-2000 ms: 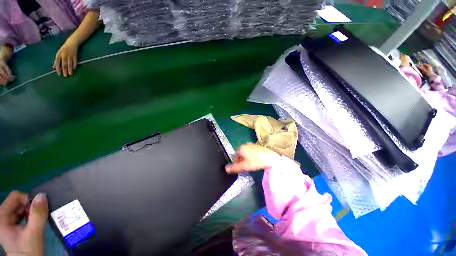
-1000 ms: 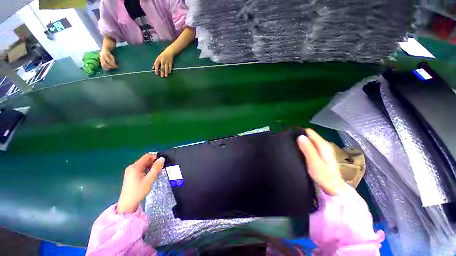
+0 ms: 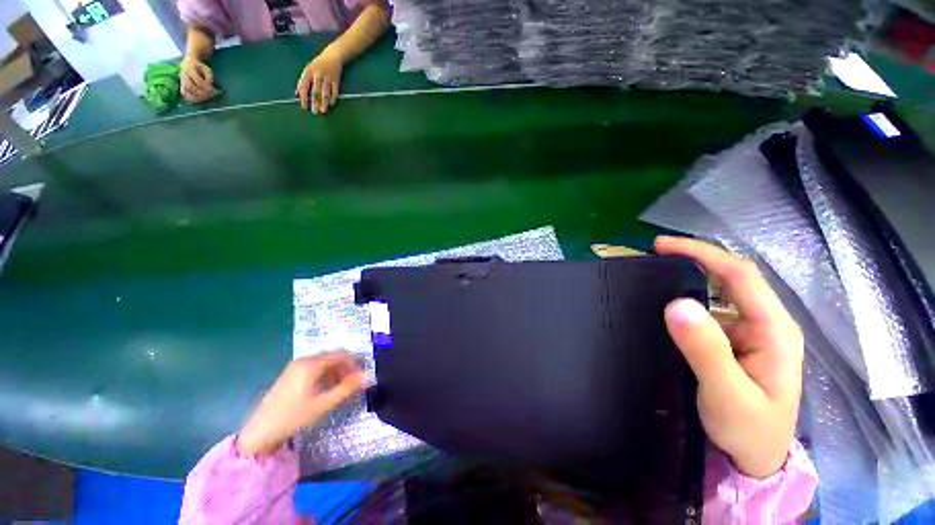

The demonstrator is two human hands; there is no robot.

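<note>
The black panel unit (image 3: 533,349) is tilted above a silvery bubble wrap sheet (image 3: 326,318) on the green bench, smooth face up. A white and blue label shows near its left short edge. My right hand (image 3: 743,359) grips its right end, thumb on the face and fingers behind the edge. My left hand (image 3: 308,395) is at its left short edge, fingers curled with a gap to the thumb; whether it touches the panel is unclear. The tan cloth (image 3: 618,250) is mostly hidden behind the panel and my right hand.
A stack of black panels (image 3: 918,220) with bubble wrap (image 3: 718,200) lies at right. A bubble wrap pile (image 3: 615,46) stands at the far side. A co-worker's hands (image 3: 321,82) rest on the far bench edge near a green cloth (image 3: 162,84). A waiting panel (image 3: 12,215) is at far left.
The panel has risen at its right end and shifted right and nearer, uncovering more bubble wrap at left. My left hand has dropped from its upper left corner and loosened.
</note>
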